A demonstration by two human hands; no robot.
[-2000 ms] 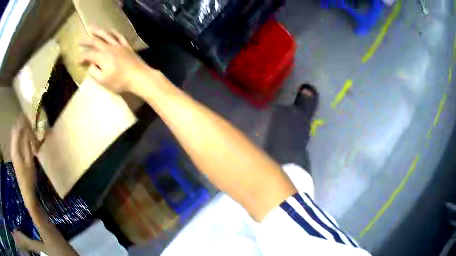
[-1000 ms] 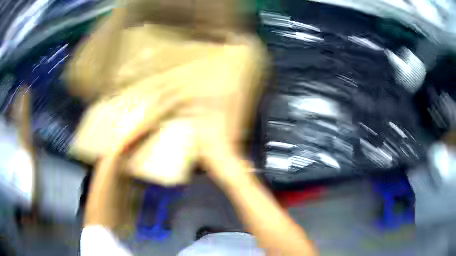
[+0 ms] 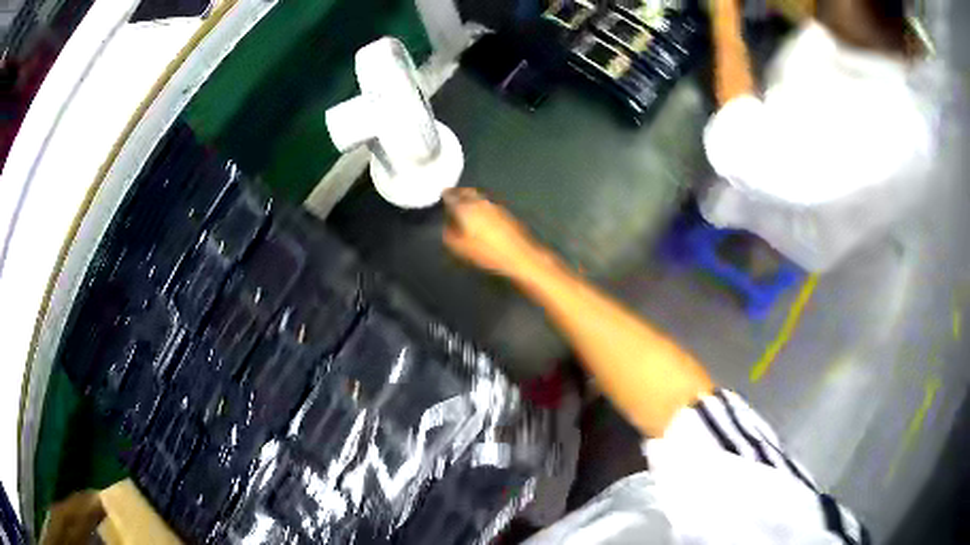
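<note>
A white roll-like object (image 3: pixel 416 165), with a round end and cylindrical parts, shows over the green-topped bench (image 3: pixel 266 117). My right hand (image 3: pixel 481 231) is at its lower right edge with the fingers bent; they look close to or touching it, but blur hides whether they grip it. My left hand is not in view. Large piles of glossy black trays or parts (image 3: pixel 287 351) under shiny clear film (image 3: pixel 425 426) fill the bench at the lower left.
Cardboard flaps (image 3: pixel 138 516) show at the bottom left. A person in white (image 3: pixel 819 117) is at the upper right, by a blue stool (image 3: pixel 734 261). Black trays with small parts (image 3: pixel 617 48) stand at the top. A yellow line (image 3: pixel 785 328) marks the grey floor.
My hands have left the carton. The view has swung to the black piles and the white object, where my right arm now reaches. My left hand has gone out of view.
</note>
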